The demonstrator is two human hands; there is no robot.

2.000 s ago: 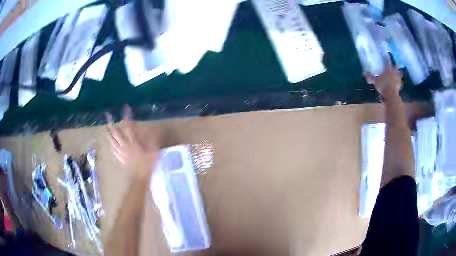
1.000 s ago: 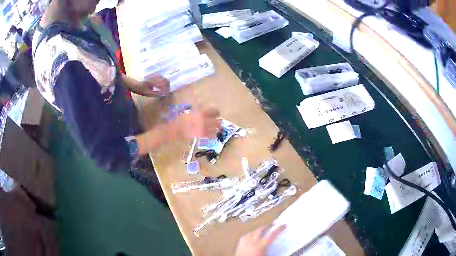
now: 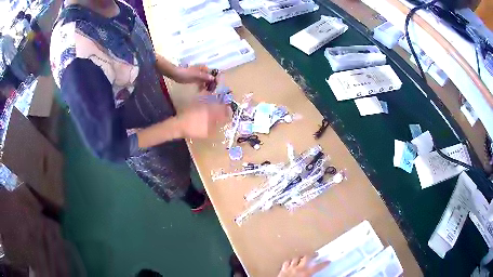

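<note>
My left hand is at the bottom edge, cut off by it, with its fingers at the left edge of a white insert tray. The tray lies on the brown bench and overlaps a second white tray. Both look empty. My right hand is not in view. Beyond the trays lies a pile of bagged stick parts with black USB cables among them. Farther on is a mixed parts pile with blue packets and black cables.
A co-worker stands at the left, one hand blurred over the mixed pile, the other holding something dark. White trays overlap beyond. The green conveyor at the right carries white boxes, filled trays and papers. A black cable hangs there.
The view has shifted, so the bench contents appear farther right. The white tray now lies lower in the picture, its pockets visible, beside the second tray. The co-worker's far hand now holds something dark.
</note>
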